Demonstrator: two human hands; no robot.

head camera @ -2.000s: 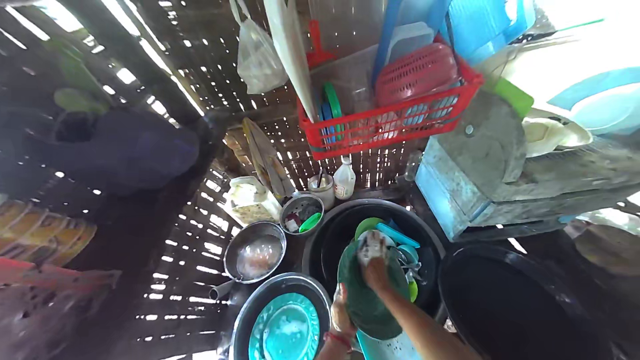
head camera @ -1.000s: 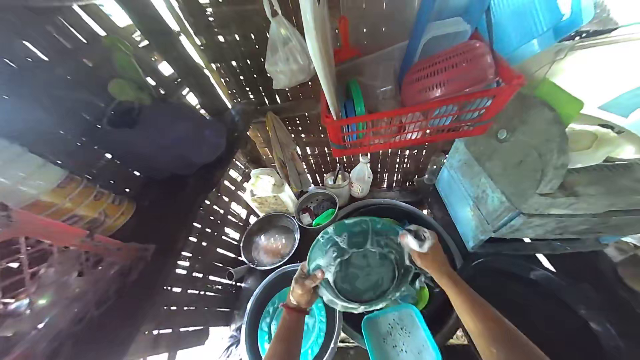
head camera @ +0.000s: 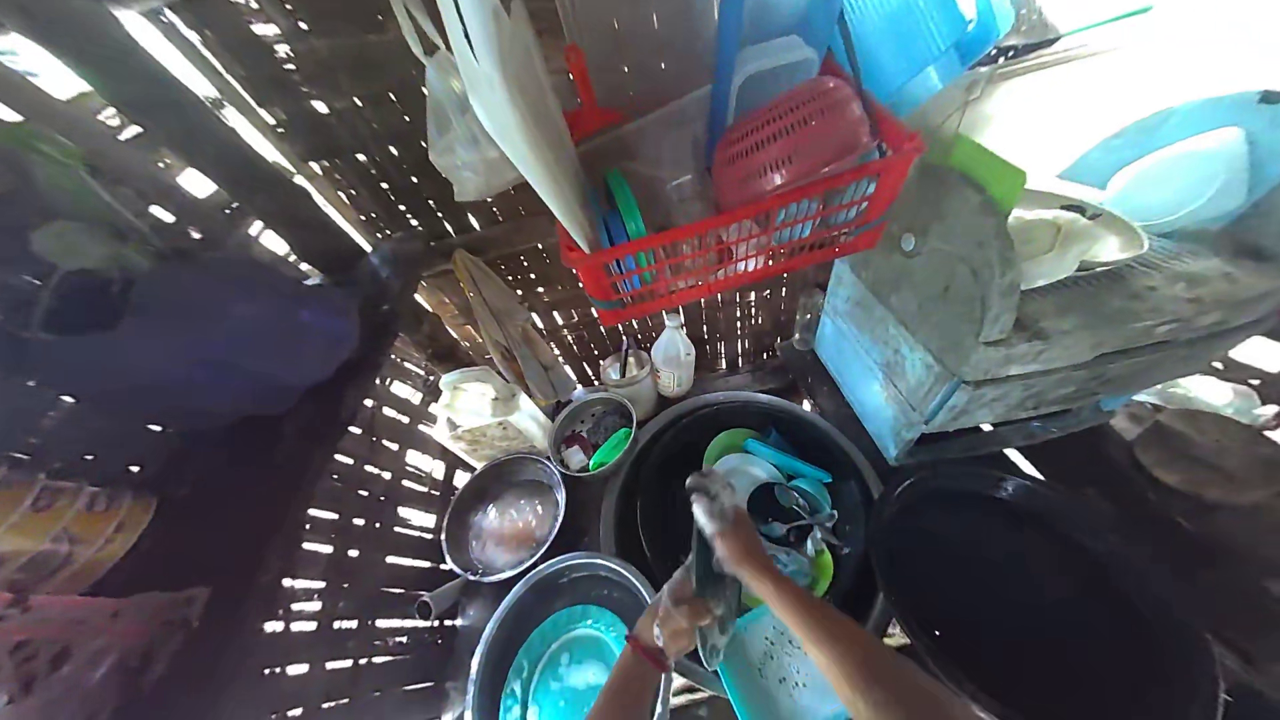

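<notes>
A dark green plastic plate or shallow bowl (head camera: 712, 600) is seen nearly edge-on between my hands. My left hand (head camera: 682, 612), with a red band at the wrist, grips its lower edge. Suds and a pale scrubber or cloth cover the fingers of my right hand (head camera: 722, 518) at the plate's upper end. Behind them, a large black tub (head camera: 650, 500) holds a green bowl, white and turquoise dishes and several metal spoons (head camera: 800, 520). A turquoise plastic tray (head camera: 785, 665) lies under my right forearm.
At the lower left, a basin (head camera: 500, 630) holds a turquoise dish. Beside it are a metal pot (head camera: 450, 520) of cloudy water and a small strainer bowl (head camera: 552, 440). A white bottle (head camera: 673, 360) stands behind. A red basket (head camera: 740, 255) hangs above; another black tub (head camera: 1040, 600) sits right.
The green dish, facing me a second ago, is now turned nearly edge-on. My right hand has moved from its right rim to its upper end.
</notes>
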